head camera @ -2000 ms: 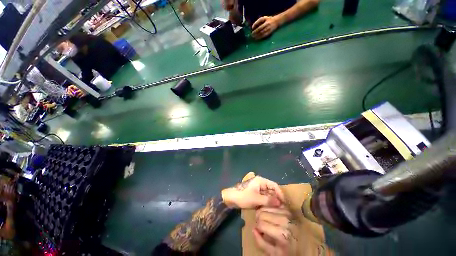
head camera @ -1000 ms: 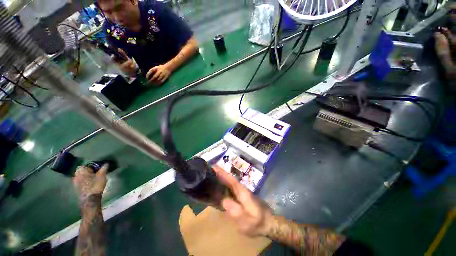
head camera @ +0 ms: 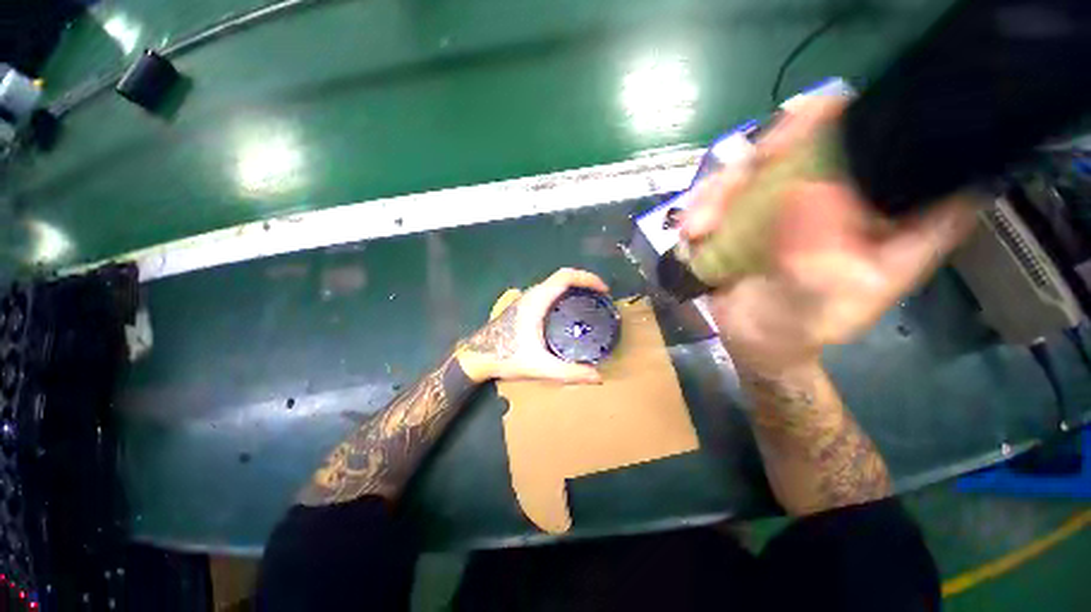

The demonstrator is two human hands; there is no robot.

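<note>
A black cylindrical unit (head camera: 581, 326) stands on the tan cardboard pad (head camera: 610, 412) with its dark round end up. My left hand (head camera: 526, 335) is wrapped around its left side. My right hand (head camera: 826, 269), blurred, grips the electric screwdriver (head camera: 945, 102), a large black blurred tool with a yellowish band near its nose, to the right of the unit. The screwdriver's tip points down-left, near the screw feeder (head camera: 656, 227), which the hand and tool largely hide. No screw can be made out.
Black stacked trays (head camera: 60, 418) stand at the far left. A whitish strip (head camera: 395, 218) separates the bench from the green conveyor (head camera: 443, 108). A black unit (head camera: 152, 81) lies on the conveyor at upper left. A grey vented box (head camera: 1017, 269) with cables is at the right.
My left hand has come back from the conveyor and now holds a black unit on the pad. My right hand and the screwdriver appear farther right. The view has turned down to the bench.
</note>
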